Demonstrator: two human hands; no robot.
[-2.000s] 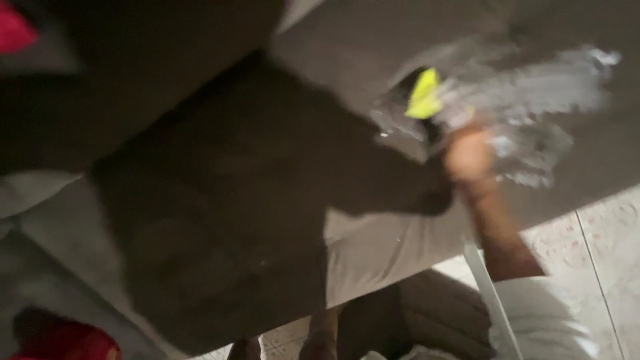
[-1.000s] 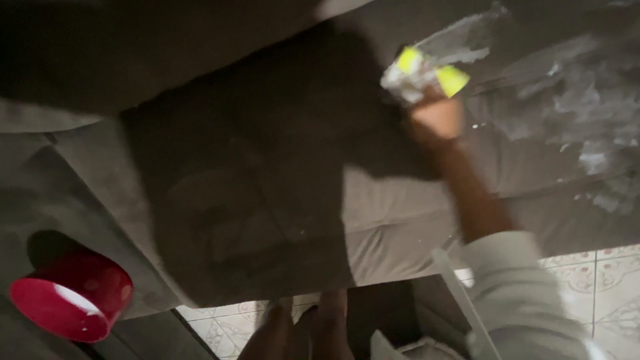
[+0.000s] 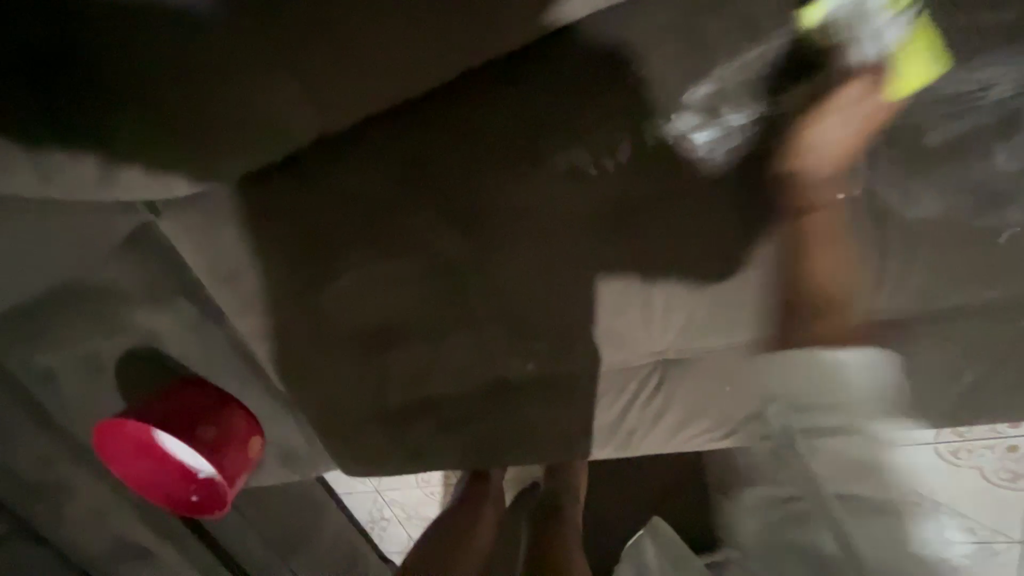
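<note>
My right hand [image 3: 840,128], blurred, is closed on a yellow cleaning cloth or sponge [image 3: 920,60] covered in white foam, at the upper right. It is over the brown fabric sofa seat [image 3: 680,328]. A patch of white foam [image 3: 712,124] lies on the fabric just left of the hand, and fainter foam smears spread to its right. My left hand is not in the view.
A red bowl [image 3: 180,448] with white foam inside stands on the grey sofa armrest [image 3: 72,320] at the lower left. My legs [image 3: 512,520] are below the seat's front edge, over a patterned tile floor [image 3: 976,480]. A dark shadow covers much of the seat.
The hand with the yellow item has moved across the foamy fabric. Foam shows to the left of the hand now. The view has shifted, bringing the red bowl fully into sight since the earliest frame.
</note>
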